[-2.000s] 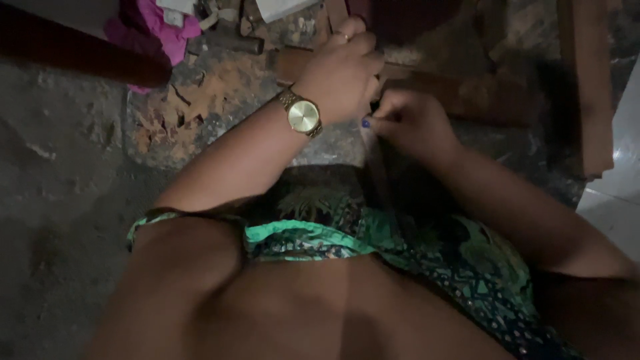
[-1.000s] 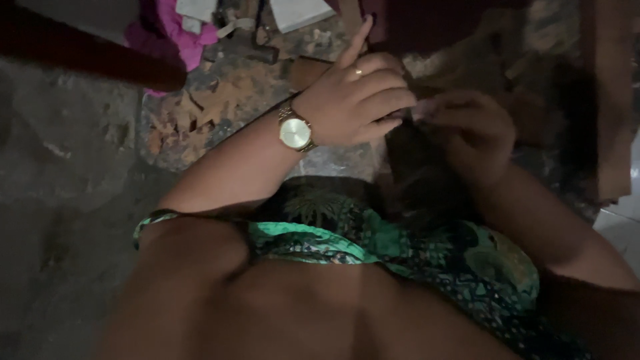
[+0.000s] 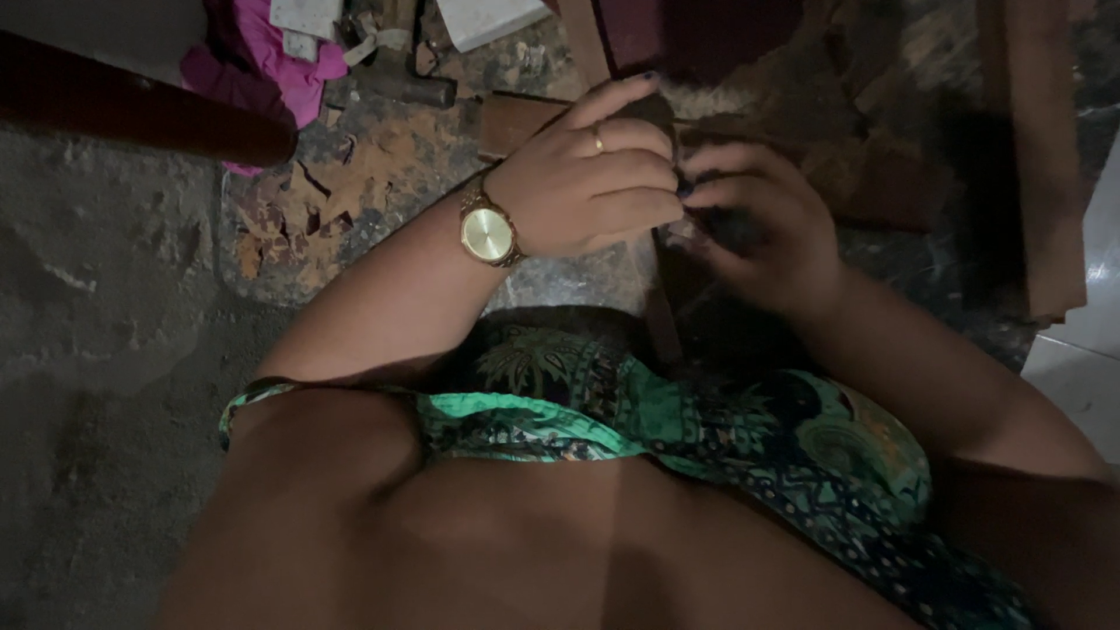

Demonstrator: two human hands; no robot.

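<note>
My left hand [image 3: 595, 184], with a gold watch [image 3: 489, 234] on the wrist and a ring, is bent over a long brown strip [image 3: 662, 306], its index finger stretched out. My right hand [image 3: 766, 219] is beside it, fingers curled and slightly blurred, fingertips meeting those of the left. Whatever lies between the fingertips is too dark and hidden to tell. Behind the hands lies a reddish-brown flat piece [image 3: 521, 122]. A dark red sheet [image 3: 700, 35] is at the top, beside another narrow brown strip [image 3: 584, 39].
A hammer [image 3: 402, 79] lies at upper left by pink cloth [image 3: 276, 70] and a white block [image 3: 306, 16]. Torn brown scraps [image 3: 324, 201] cover the worn surface at left. A dark rounded bar [image 3: 140, 101] juts in from the left. A long brown board [image 3: 1041, 166] stands at right.
My right hand's fingers have shifted beside the left hand and are curled more loosely than two seconds ago. The left index finger, bent two seconds ago, is now stretched out.
</note>
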